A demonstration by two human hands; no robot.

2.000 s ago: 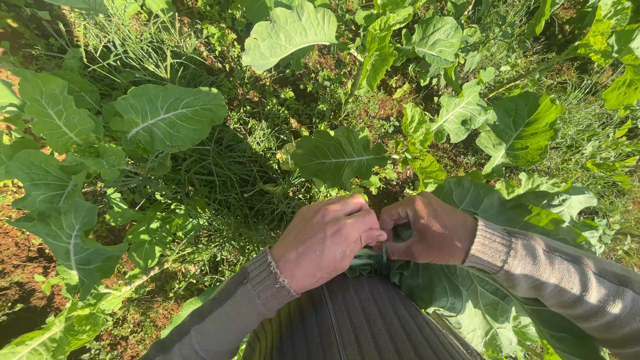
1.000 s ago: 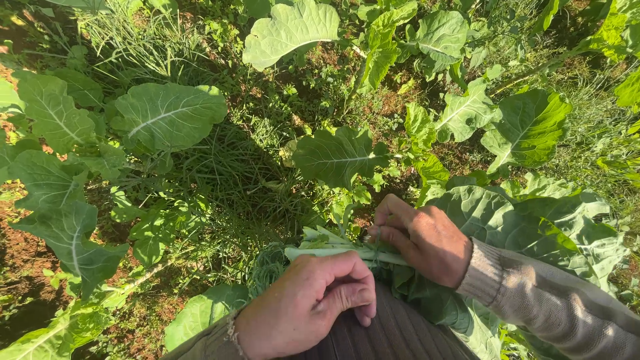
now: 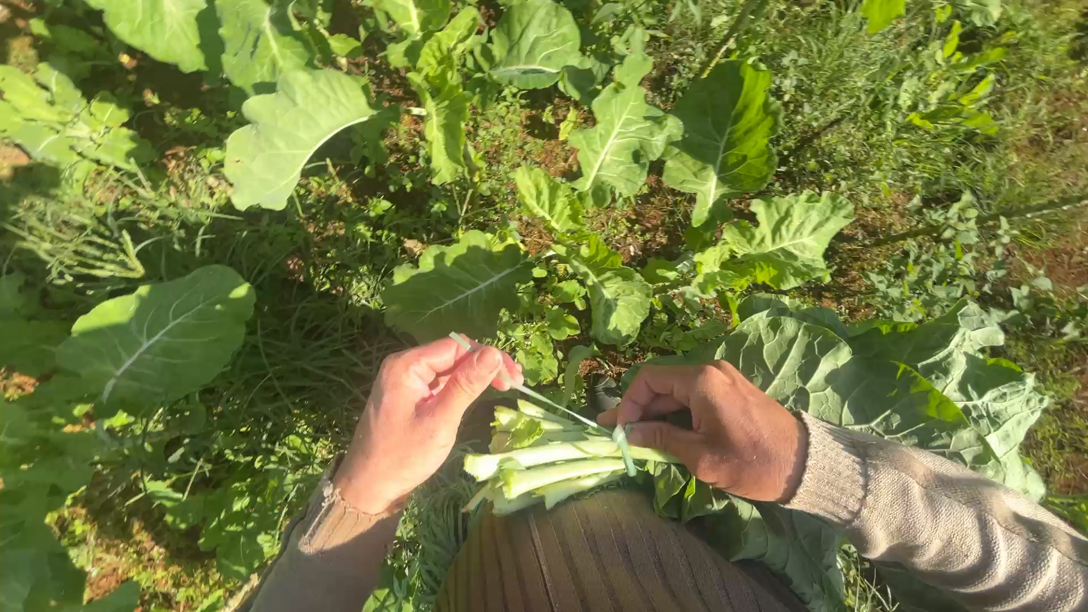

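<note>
A bunch of leafy greens lies across my lap, its cut pale stalks (image 3: 544,463) pointing left and its broad leaves (image 3: 850,365) spreading right, under and past my right forearm. A thin pale green tie (image 3: 557,405) circles the stalks, with one length stretched taut to the left. My left hand (image 3: 425,412) pinches that length between thumb and fingers, its short end sticking up past the fingertips. At the band around the stalks, my right hand (image 3: 714,425) presses thumb and fingers together. What exactly those fingertips hold is partly hidden.
Leafy plants with large lobed leaves (image 3: 161,336) grow ahead and to the left. Grass and low weeds (image 3: 323,297) cover the ground between them, with patches of reddish soil. A dark ribbed garment (image 3: 603,552) covers my lap under the stalks.
My left hand, low over my lap one second ago, is now raised with the tie drawn out from the bunch. The cut stalks show more fully. The view has shifted.
</note>
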